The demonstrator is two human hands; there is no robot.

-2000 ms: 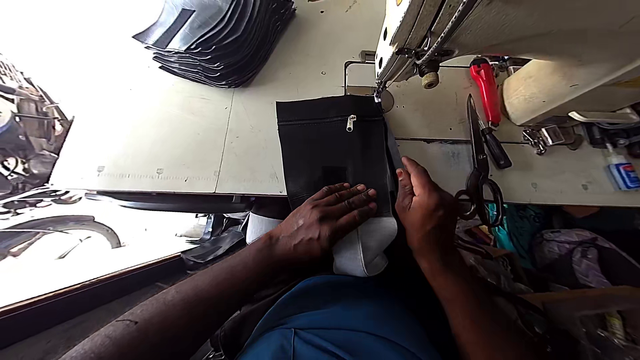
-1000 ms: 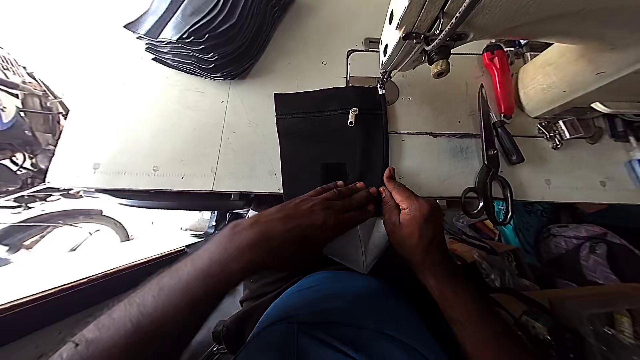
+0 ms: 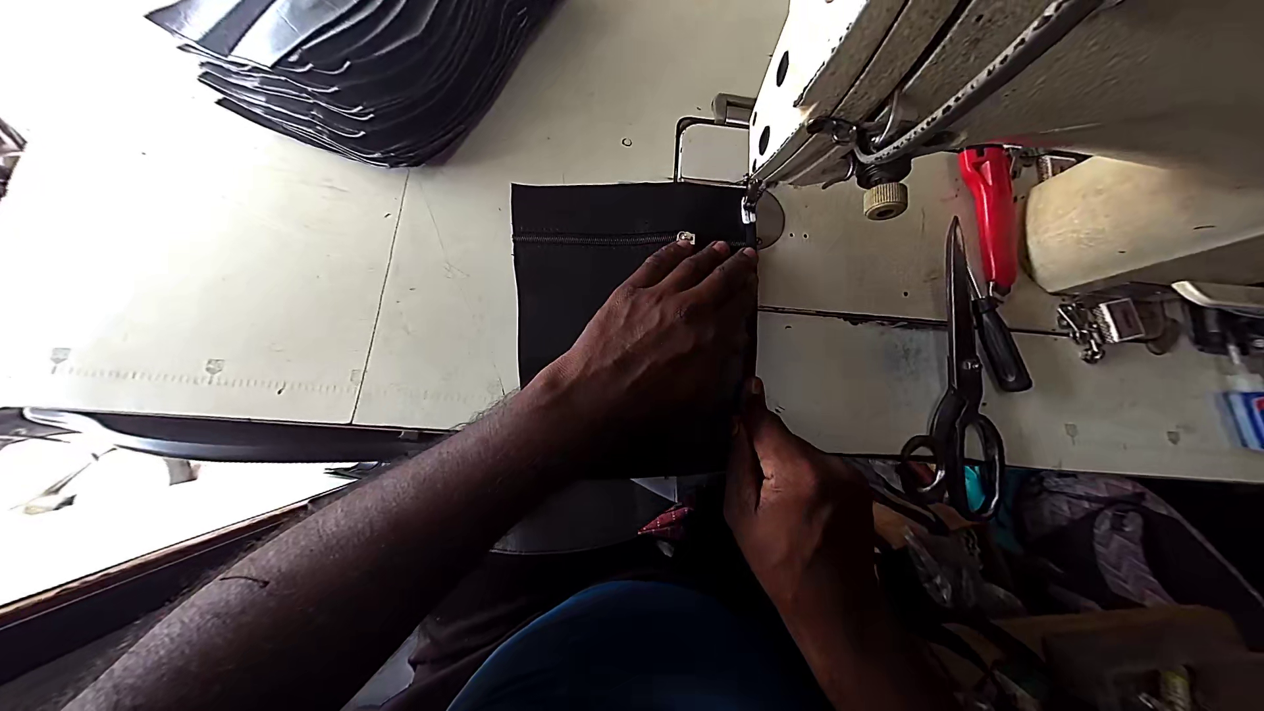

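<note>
A black fabric panel (image 3: pixel 563 296) with a zipper (image 3: pixel 592 240) across its upper part lies on the sewing machine's table. Its upper right edge is under the presser foot (image 3: pixel 750 209). My left hand (image 3: pixel 671 331) rests flat on the panel, fingertips just below the metal zipper pull (image 3: pixel 685 238). At the panel's lower right edge, my right hand (image 3: pixel 795 484) pinches the edge between thumb and fingers. The panel's lower end reaches over the table's front edge, near my lap.
The sewing machine head (image 3: pixel 889 89) stands at upper right. Black scissors (image 3: pixel 958 385), a red-handled tool (image 3: pixel 990 217) and a metal attachment (image 3: pixel 1106 326) lie right of the panel. A stack of dark cut pieces (image 3: pixel 365 79) sits at upper left. Bags and cloth (image 3: pixel 1116 533) are below the table.
My left hand has moved up the panel, from its lower part to just below the zipper pull. The pale material that showed below my hands is now mostly out of sight.
</note>
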